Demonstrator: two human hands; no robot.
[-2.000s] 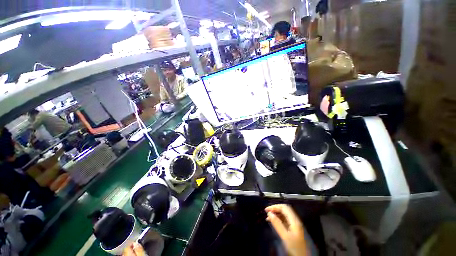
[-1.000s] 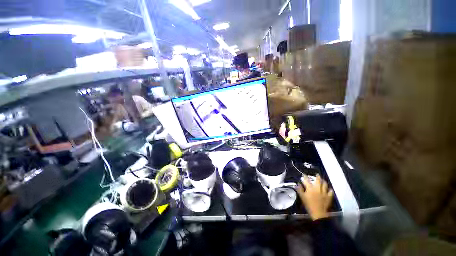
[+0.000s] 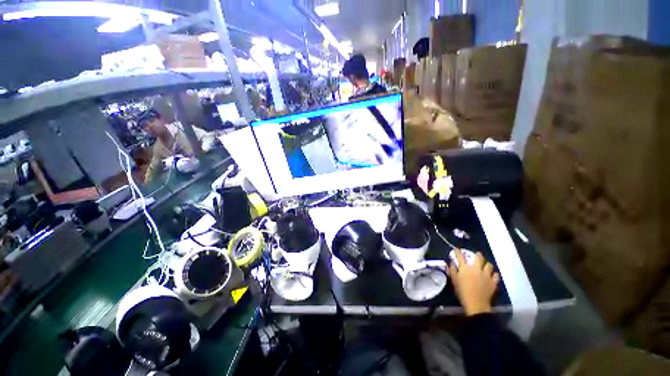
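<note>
My right hand lies over the white computer mouse on the right of the dark desk. My left hand is out of the picture. Three white and black dome cameras stand in a row left of the mouse: one on the left, one in the middle, one on the right. The monitor behind them shows a camera picture under a blue top bar. More cameras sit at the lower left, one larger and one cut by the bottom edge.
A white ring-shaped part and a yellow ring lie left of the cameras. The green belt runs along the left. A black cylindrical object stands right of the monitor. Cartons are stacked at right. People sit beyond the belt and monitor.
My right hand has moved from the desk's front edge onto the mouse. My left hand has left the picture from beside the lower-left camera. The monitor picture has changed, and the view has turned right.
</note>
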